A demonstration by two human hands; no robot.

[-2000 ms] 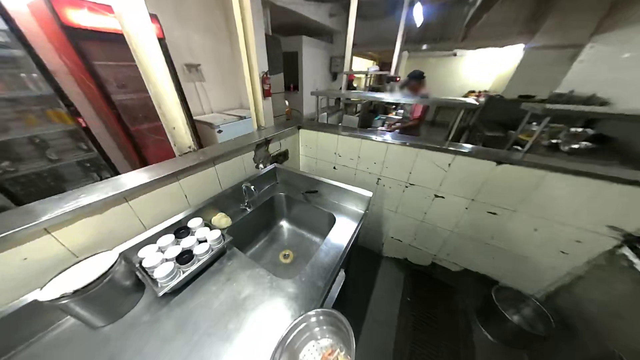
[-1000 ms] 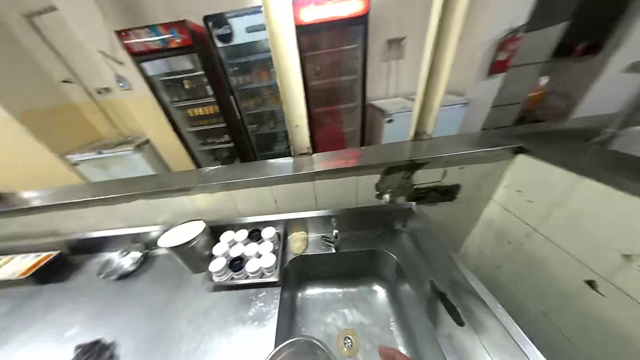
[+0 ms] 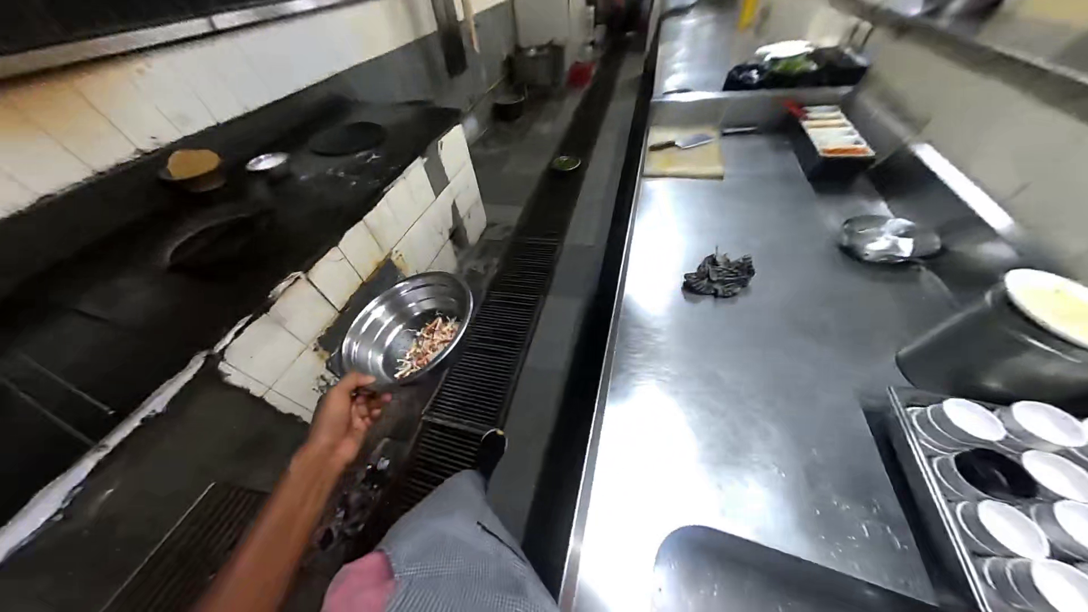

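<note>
My left hand (image 3: pixel 347 416) grips the near rim of a stainless steel bowl (image 3: pixel 374 330), fingers curled beneath the edge. Shredded pieces of food (image 3: pixel 427 344), pinkish and white, lie in one side of the bowl. It is held over the floor beside a low white-tiled wall (image 3: pixel 331 285). My right hand is out of view. On the steel counter (image 3: pixel 731 391) to the right lies a crumpled dark cloth (image 3: pixel 719 274). Farther along, a knife (image 3: pixel 693 141) rests on a cutting board (image 3: pixel 684 166).
A floor drain grate (image 3: pixel 501 327) runs along the aisle. At the right stand a tray of white-lidded containers (image 3: pixel 1003 527), a large metal pot (image 3: pixel 977 353) and a steel dish (image 3: pixel 888 240). The sink edge (image 3: pixel 705 552) is near me. A dark cooking ledge (image 3: pixel 110 297) lies left.
The view has swung far left, from the sink and fridges to the aisle. The bowl, partly seen at the bottom edge before, now shows fully in my left hand.
</note>
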